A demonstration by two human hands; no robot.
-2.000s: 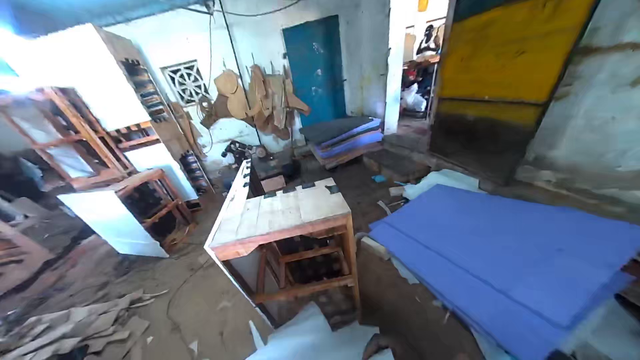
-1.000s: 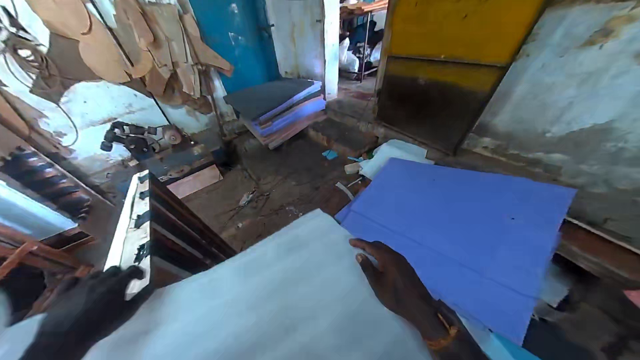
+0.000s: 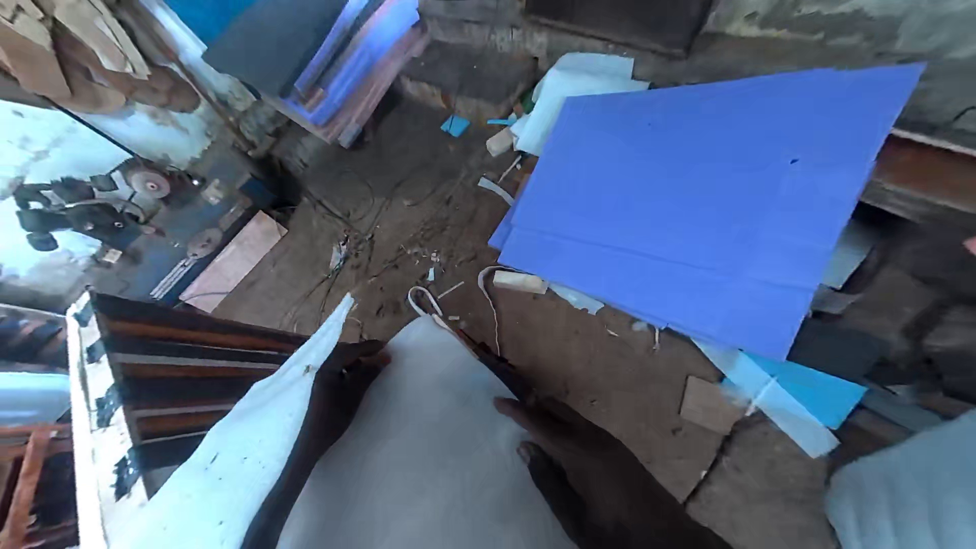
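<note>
A white, soft sheet [image 3: 427, 457], possibly foam or padding, fills the lower middle and bulges upward between my hands. My right hand [image 3: 579, 457] grips its right side, thumb on top and the other fingers along the edge. At its left side is my left hand [image 3: 347, 389], with the fingertips near the sheet's upper end; how it holds the sheet is partly hidden. Left of that forearm, a bright white flap [image 3: 252, 435] with a ragged edge rises to a point. A narrow white loop [image 3: 424, 300] shows just beyond the sheet's tip.
A wooden frame [image 3: 191, 343] with black strapping stands at left. Large blue foam sheets [image 3: 686, 198] lie at right, above scraps on the floor [image 3: 610, 381]. Stacked sheets [image 3: 351, 61] are at upper left, near a bench grinder [image 3: 149, 183].
My left hand has moved from beside the wooden frame to the white sheet's left side. The sheet, spread wide before, is now narrower and bulging between my hands. The view has tilted down.
</note>
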